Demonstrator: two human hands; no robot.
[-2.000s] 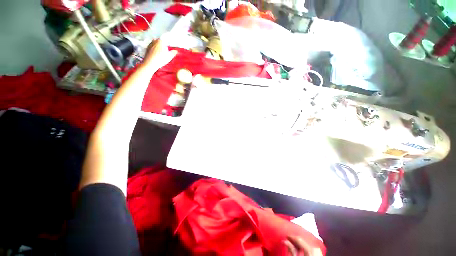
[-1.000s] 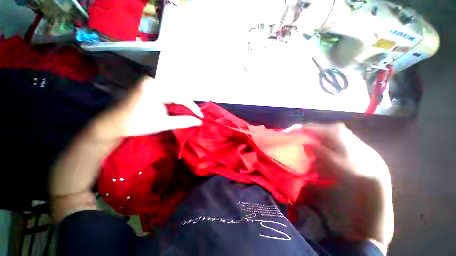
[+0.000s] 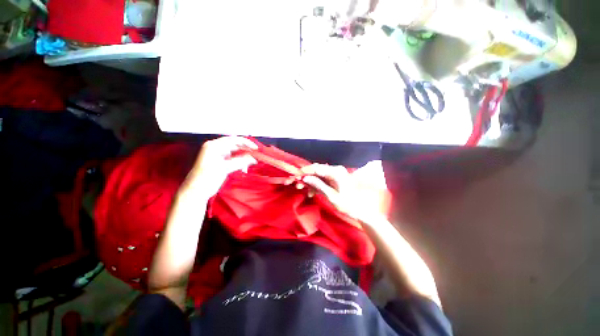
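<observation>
A bright red garment piece [image 3: 263, 213] lies bunched on my lap, below the front edge of the white machine table [image 3: 230, 98]. My left hand [image 3: 227, 161] grips its upper left edge. My right hand [image 3: 329, 184] pinches the same folded edge [image 3: 279, 164] farther right, fingers bent over the cloth. Part of the right hand is washed out by bright light. The cloth is apart from the presser foot and needle area [image 3: 355, 27] of the sewing machine [image 3: 520, 42].
Black-handled scissors [image 3: 423, 98] lie on the table under the machine arm. Red strips [image 3: 488, 111] hang at its right end. A side tray [image 3: 99, 54] holds red cut pieces [image 3: 85, 20]. A rounded red bundle with white dots [image 3: 135, 210] is left of my lap; dark cloth [image 3: 46, 164] lies farther left.
My left hand came back from the side tray to the red cloth. My right hand moved left along the cloth, and both hands are now closer together. The view has tilted down to the lap.
</observation>
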